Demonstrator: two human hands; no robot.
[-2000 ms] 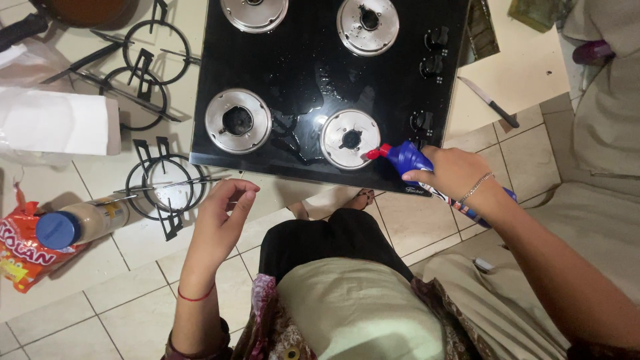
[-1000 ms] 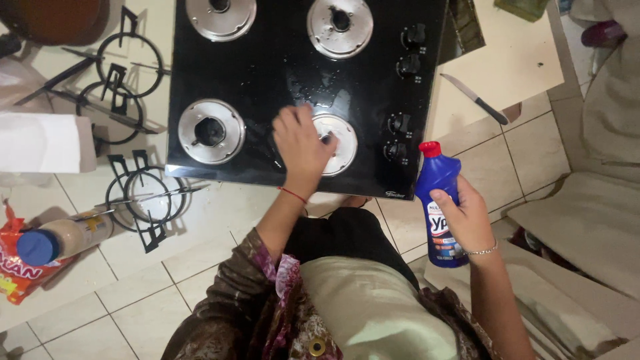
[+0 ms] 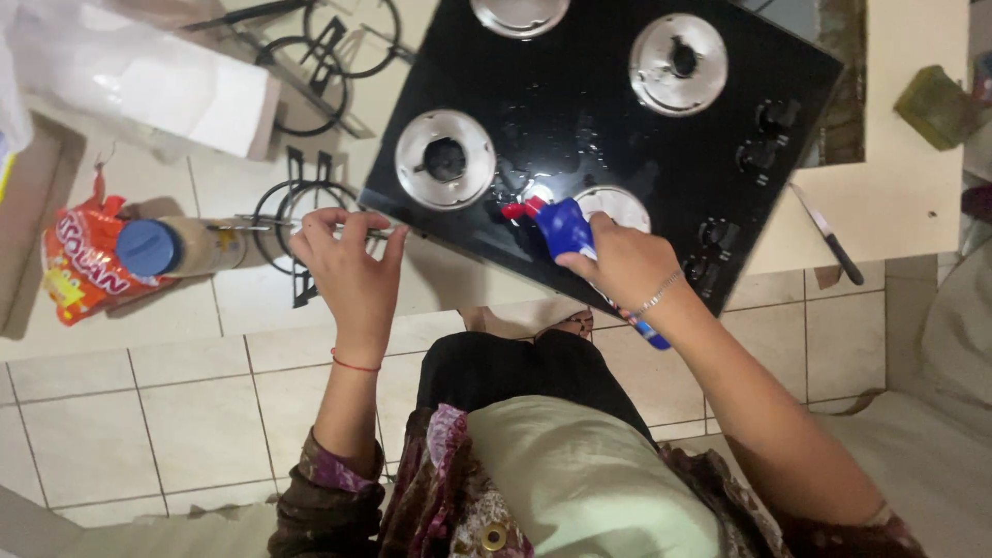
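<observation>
My right hand [image 3: 632, 263] grips a blue squeeze bottle with a red cap [image 3: 564, 226], tipped over the black glass gas cooktop [image 3: 542, 132], beside the near right burner. Liquid glistens on the glass around the cap. My left hand [image 3: 353, 267] hovers by the cooktop's left corner, fingers apart, near a black pan support [image 3: 298, 221]. Whether it touches the thin metal piece behind its fingers I cannot tell. The burners are silver discs with dark centres, such as the left one [image 3: 445, 160]. Control knobs [image 3: 717, 232] line the right side.
At left on the counter lie a jar with a blue lid [image 3: 149, 248], an orange plastic packet [image 3: 85, 263], more black pan supports [image 3: 325, 85] and a white packet [image 3: 178, 85]. A knife [image 3: 831, 236] overhangs the counter's right edge. A green sponge-like block [image 3: 934, 107] is further right.
My left hand has moved off the near right burner to the left. The bottle, upright and beside the cooktop a second ago, is now tipped over it. The cooktop appears turned in view.
</observation>
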